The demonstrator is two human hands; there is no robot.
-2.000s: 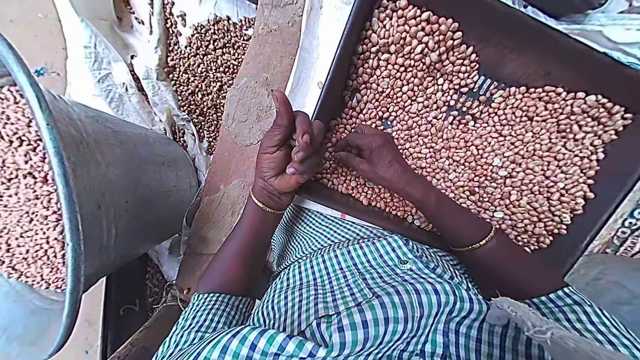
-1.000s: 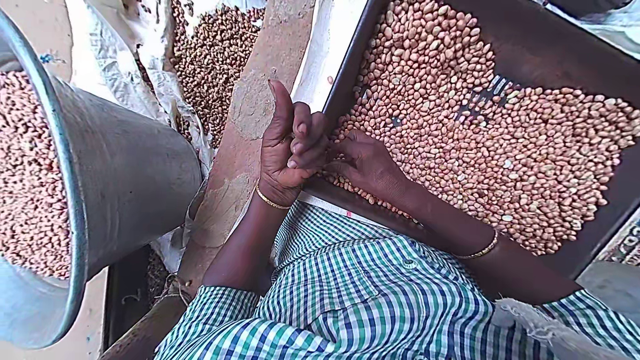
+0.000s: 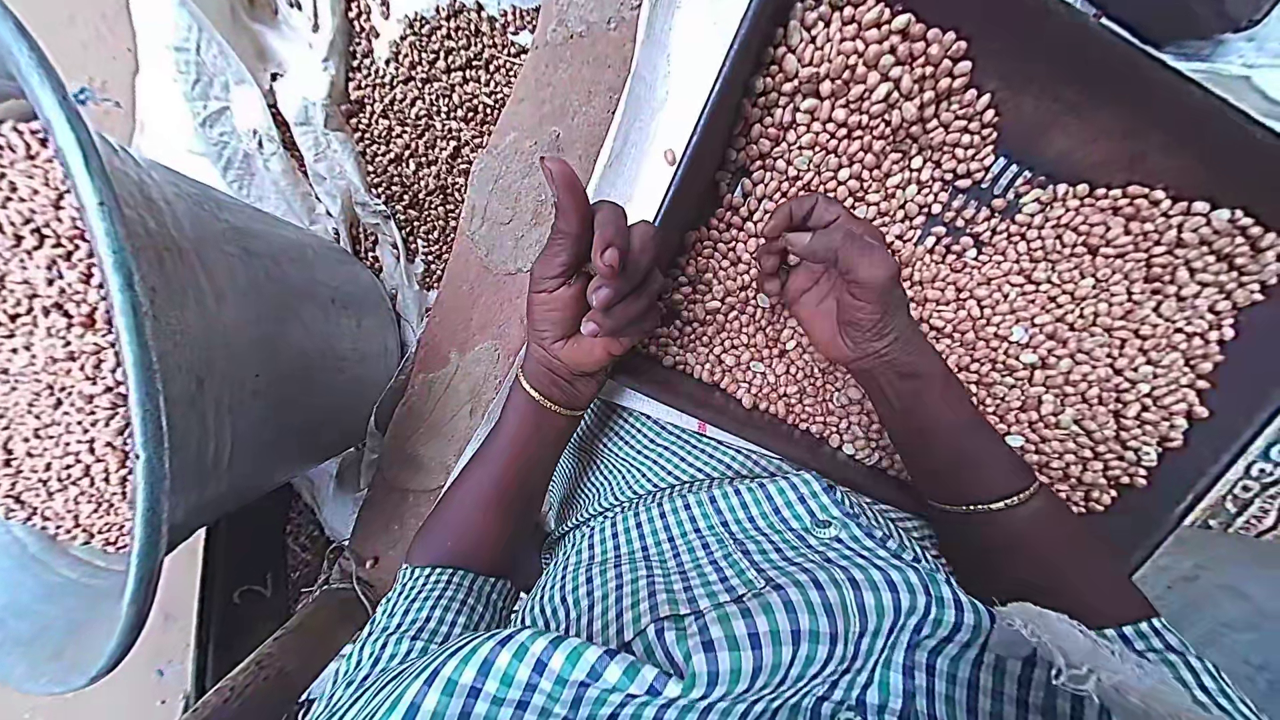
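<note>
A dark tray point(image 3: 1110, 120) holds a wide layer of shelled peanuts point(image 3: 1080, 340). My left hand point(image 3: 595, 285) is at the tray's left edge, thumb raised and the other fingers curled in toward the palm; whether something lies inside them cannot be seen. Over the nuts in the left part of the tray is my right hand point(image 3: 835, 280), its fingertips bent close together near the thumb. Any nut between those fingertips is too small to tell.
At the left a metal bucket point(image 3: 250, 330) is tilted, with peanuts point(image 3: 60, 340) inside. Darker nuts point(image 3: 430, 120) lie on white sacking point(image 3: 235, 120) behind it. A brown ledge point(image 3: 550, 130) with pale patches runs between the sacking and the tray.
My right hand has moved right, away from my left hand, and is now apart from it over the nuts. My left hand keeps its thumb-up, curled pose.
</note>
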